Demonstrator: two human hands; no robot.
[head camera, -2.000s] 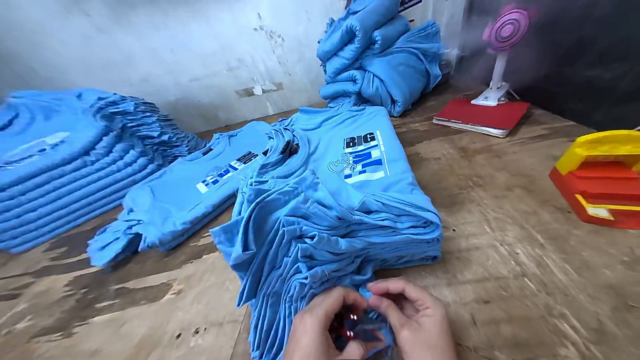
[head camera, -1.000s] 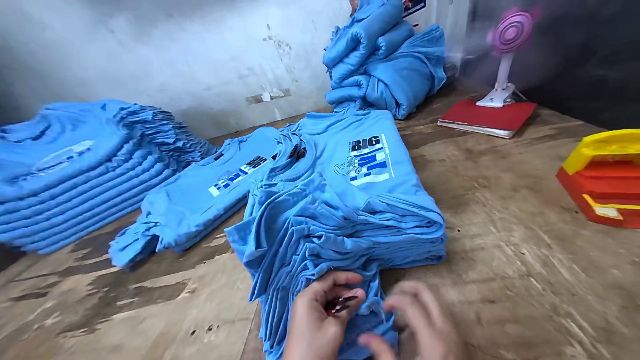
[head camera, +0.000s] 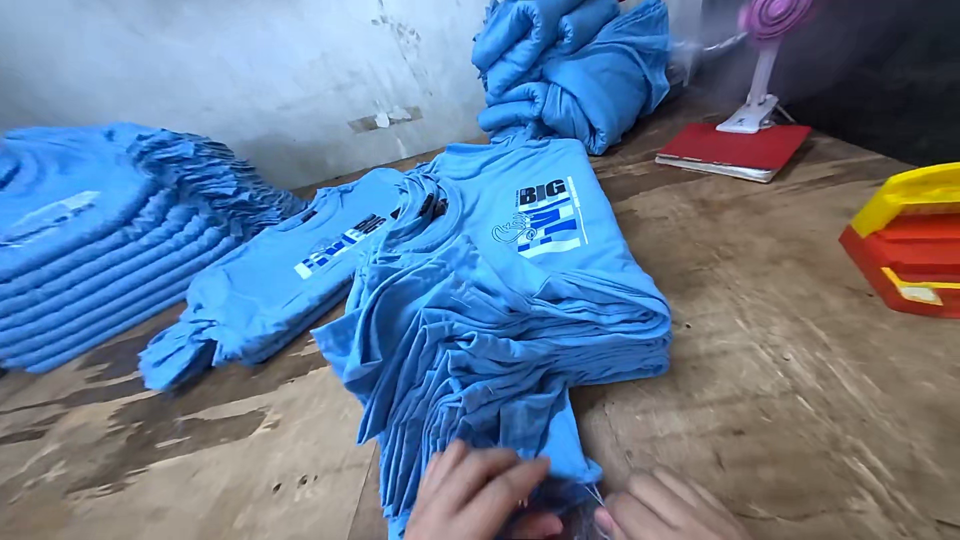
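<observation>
Folded blue T-shirts with a printed front lie in a stack (head camera: 555, 300) at the middle of the table, their sleeves fanned toward me. At the bottom edge, my left hand (head camera: 480, 491) has curled fingers at the sleeve ends; a small dark thing was in it earlier, but what it holds now is hidden. To its right, my right hand (head camera: 667, 506) pinches thin pale threads at the tip of a blue sleeve (head camera: 574, 457). A second, lower pile of blue T-shirts (head camera: 262, 300) lies against the stack's left side.
A tall stack of blue shirts (head camera: 97, 247) stands at the far left, and rolled blue garments (head camera: 577, 75) are heaped by the wall. A pink and white fan (head camera: 761, 82) stands on a red book (head camera: 735, 150). A red and yellow plastic object (head camera: 907, 240) is at the right edge.
My right hand, blurred and apart from the sleeve a second ago, is now at the sleeve tip with threads between its fingers. The dark thing seen in my left hand is now hidden.
</observation>
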